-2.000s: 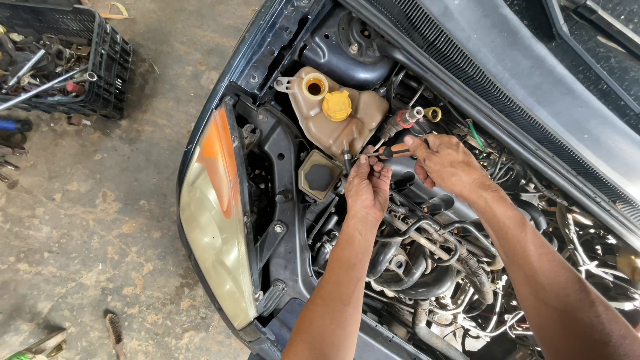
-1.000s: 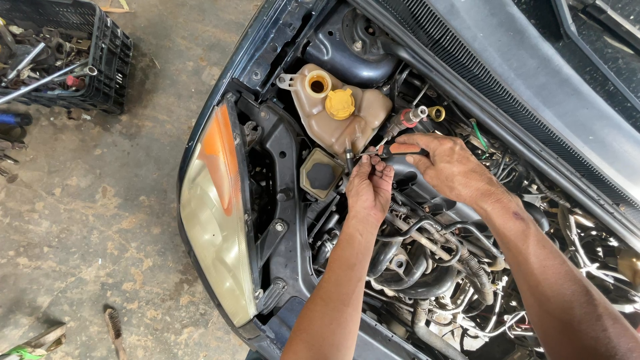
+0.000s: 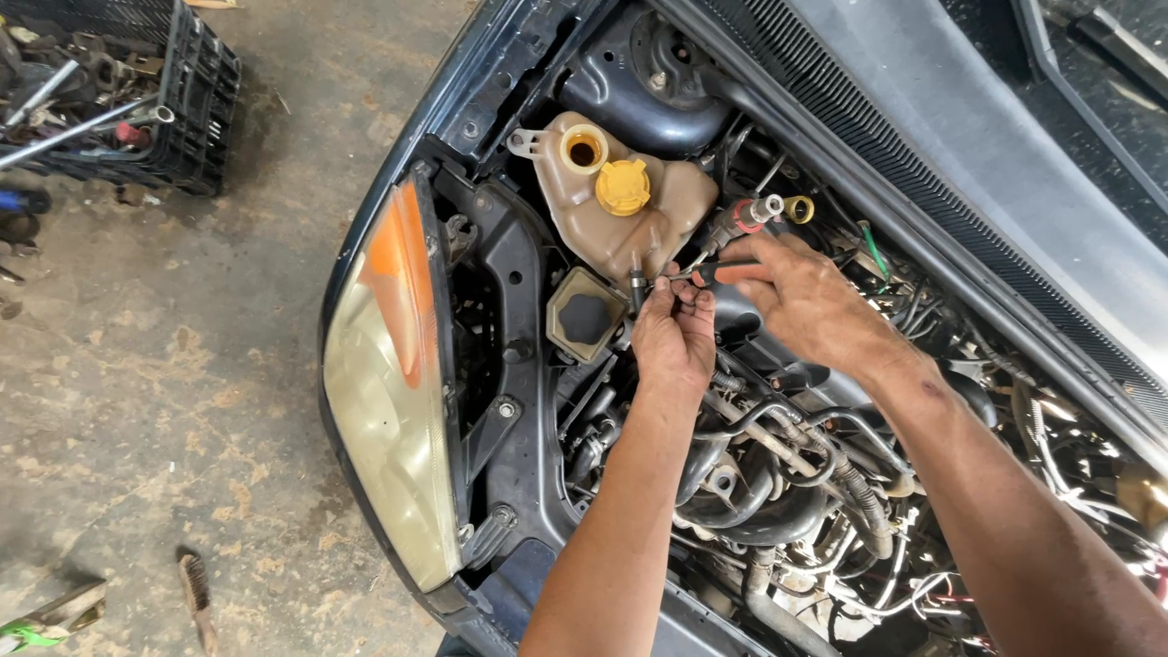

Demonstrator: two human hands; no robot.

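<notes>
My right hand (image 3: 794,297) grips a screwdriver by its orange and black handle (image 3: 730,272), its shaft pointing left toward my left fingertips. My left hand (image 3: 675,333) is pinched at the end of a thin black hose (image 3: 637,290) just below the brown plastic coolant reservoir (image 3: 630,210); what exactly its fingers hold is hidden. The hose, with a metal clamp, sits on a spout of the reservoir. A yellow cap (image 3: 622,187) is on the reservoir, beside an uncapped filler neck (image 3: 584,149). A red and metal tool or fitting (image 3: 744,219) lies just above my right hand.
Left of my hands are a square reservoir with a black cap (image 3: 584,318) and the car's headlight (image 3: 397,392). Engine hoses and loose wires (image 3: 876,566) fill the lower right. On the floor stand a black crate (image 3: 196,119) of metal parts and a brush (image 3: 196,589).
My right hand has shifted slightly on the screwdriver, its fingers now farther back along the handle than one second ago. My left hand stays near the hose.
</notes>
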